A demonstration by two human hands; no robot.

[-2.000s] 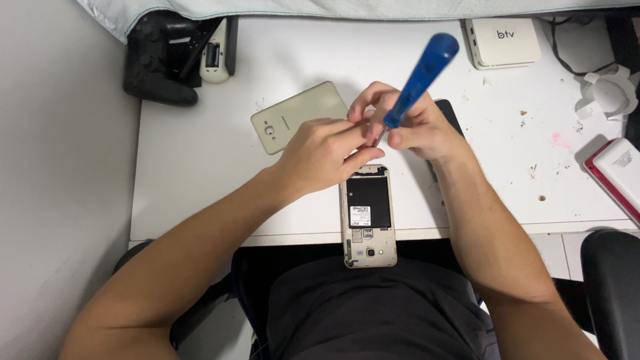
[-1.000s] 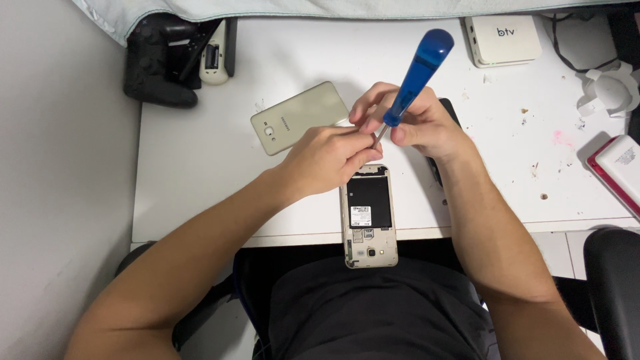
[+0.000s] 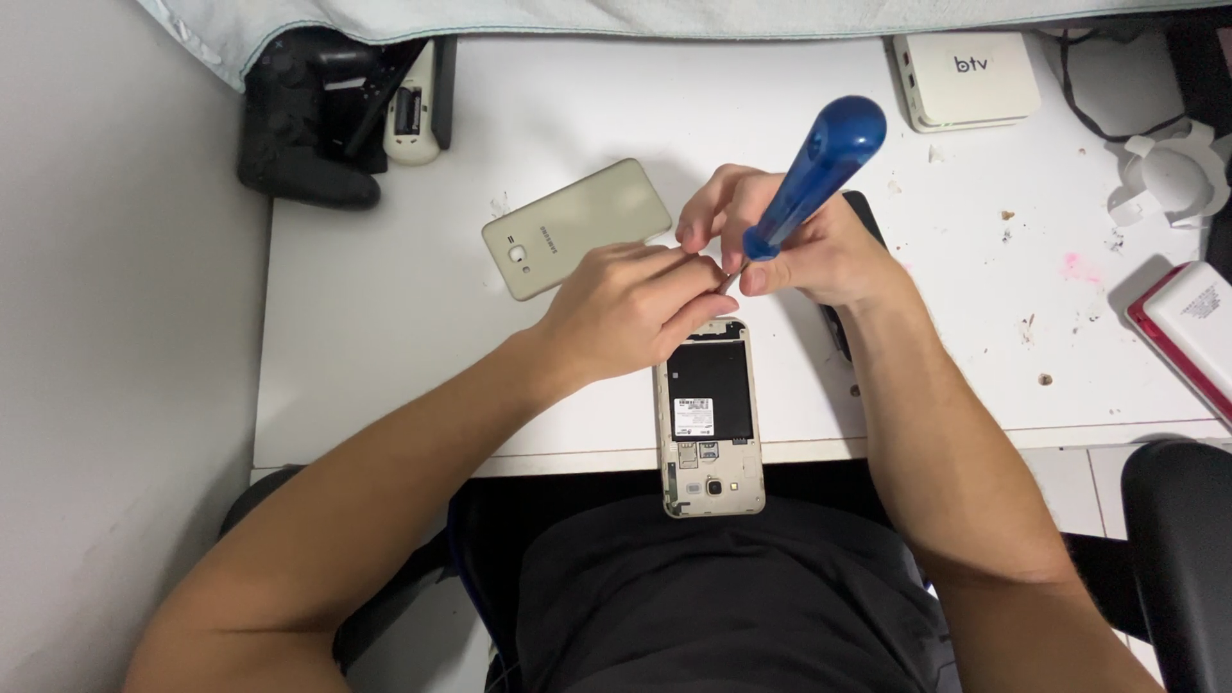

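My right hand (image 3: 808, 241) grips a screwdriver with a blue plastic handle (image 3: 818, 173), handle up and tilted to the right. The shaft slants down to the fingers of my left hand (image 3: 640, 303), which are bunched around its tip; whether they pinch a small part is hidden. Just below lies a smartphone body (image 3: 727, 476) with its back off, camera end toward me, jutting over the desk's front edge. Its black battery bay bears a white label. A Samsung phone back cover (image 3: 582, 226) in pale gold lies beyond my left hand. Partly beneath my right wrist is a dark flat object (image 3: 863, 217).
At the back left sit a black game controller (image 3: 298, 125) and a pale remote (image 3: 414, 115) showing its battery slot. A white box (image 3: 967, 82) stands at the back right. Further right are a white plastic bracket (image 3: 1169, 178) and a white-and-red device (image 3: 1189, 327). Crumbs dot the white desk (image 3: 1011, 385).
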